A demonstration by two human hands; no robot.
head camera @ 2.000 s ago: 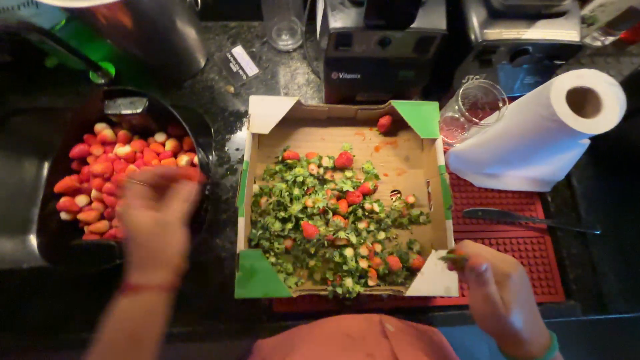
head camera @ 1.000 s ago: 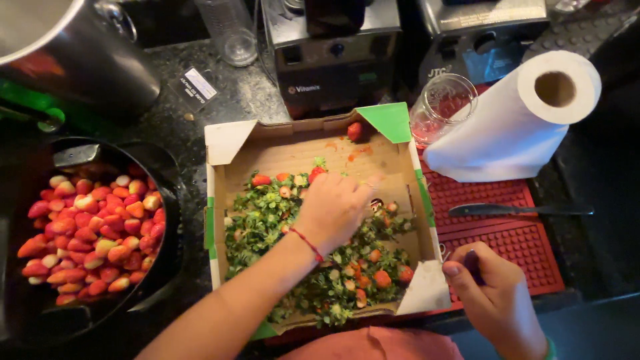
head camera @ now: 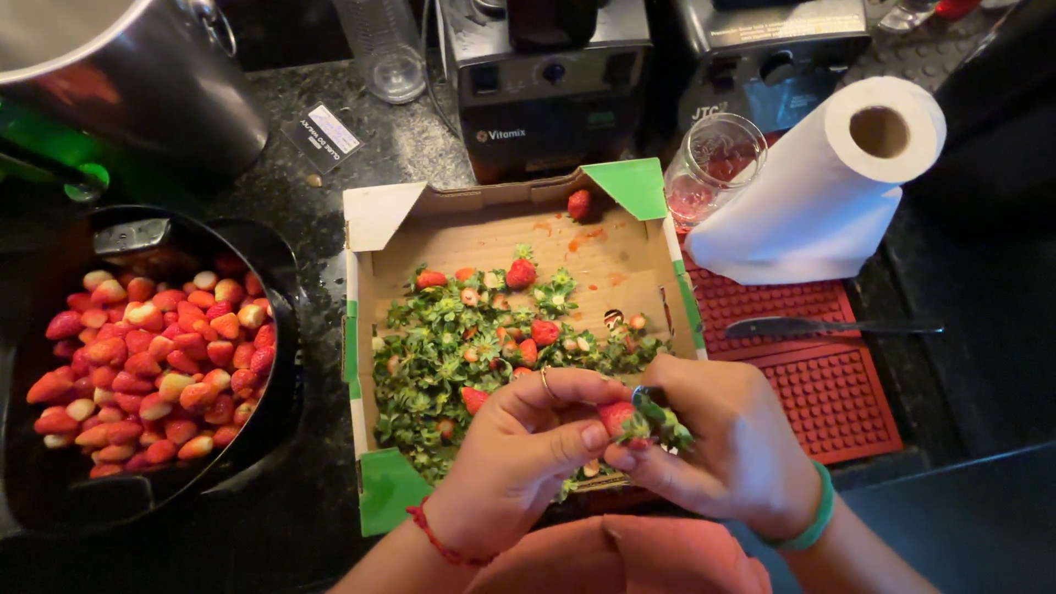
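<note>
My left hand (head camera: 536, 454) pinches a red strawberry (head camera: 617, 419) between thumb and fingers. My right hand (head camera: 718, 445) meets it at the leafy end, its fingers closed around a small tool, of which only a bit of metal shows by the leaves. Both hands are above the front right of a cardboard box (head camera: 352, 330) with green and white corners. Cut strawberry tops (head camera: 462, 338) and a few whole berries lie in the box; one strawberry (head camera: 579, 205) rests by its back wall. To the left, a black container (head camera: 285, 346) holds many hulled strawberries (head camera: 157, 363).
A steel pot (head camera: 190, 107) stands back left, near a small card (head camera: 322, 138). Behind the box are a Vitamix blender base (head camera: 553, 107) and a second base (head camera: 775, 74). At right are a glass (head camera: 714, 169), a paper towel roll (head camera: 808, 190) and a table knife (head camera: 833, 326) on red mats (head camera: 825, 396).
My left hand was over the black container, then reached into the box, and is now beside my right hand with a strawberry. My right hand has moved in toward it.
</note>
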